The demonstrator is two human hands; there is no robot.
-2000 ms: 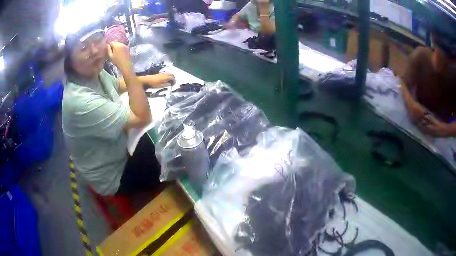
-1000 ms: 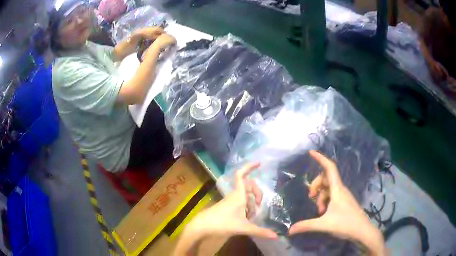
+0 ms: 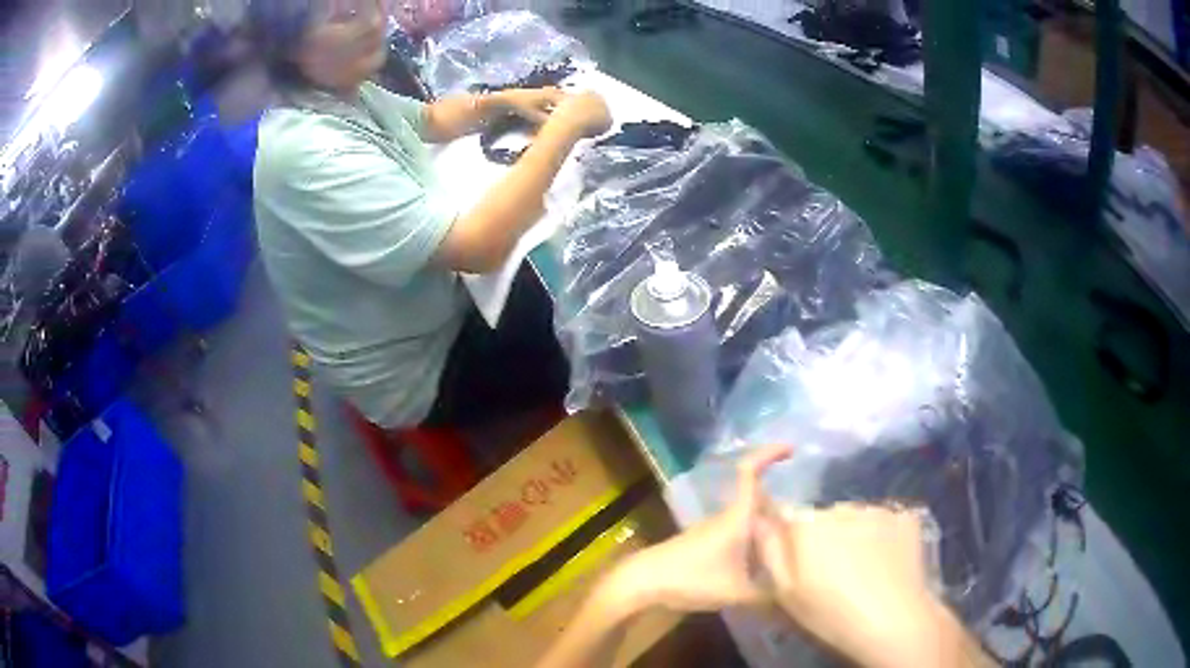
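Note:
My left hand (image 3: pixel 698 564) and my right hand (image 3: pixel 861 572) touch each other over the near edge of the bench. One finger of my left hand points up; my right hand is blurred and its fingers are folded or hidden. No part shows in either hand. Just beyond them lies a large clear polybag (image 3: pixel 900 392) full of dark parts. Thin black curved yokes (image 3: pixel 1064 502) spill from its right side onto the white foam sheet (image 3: pixel 1122 581). A black headband end is cut off at the bottom edge.
A grey spray can or bottle (image 3: pixel 679 359) stands between this bag and another bag of dark parts (image 3: pixel 744 222). A seated person (image 3: pixel 366 248) works at the left. Cartons (image 3: pixel 509 529) sit beside the bench, a blue bin (image 3: pixel 118 522) on the floor. Headbands lie on the green conveyor (image 3: pixel 1031 307).
My hands, apart with curved open fingers a second ago, have come together. The view has swung left, so bags, can and person appear further right.

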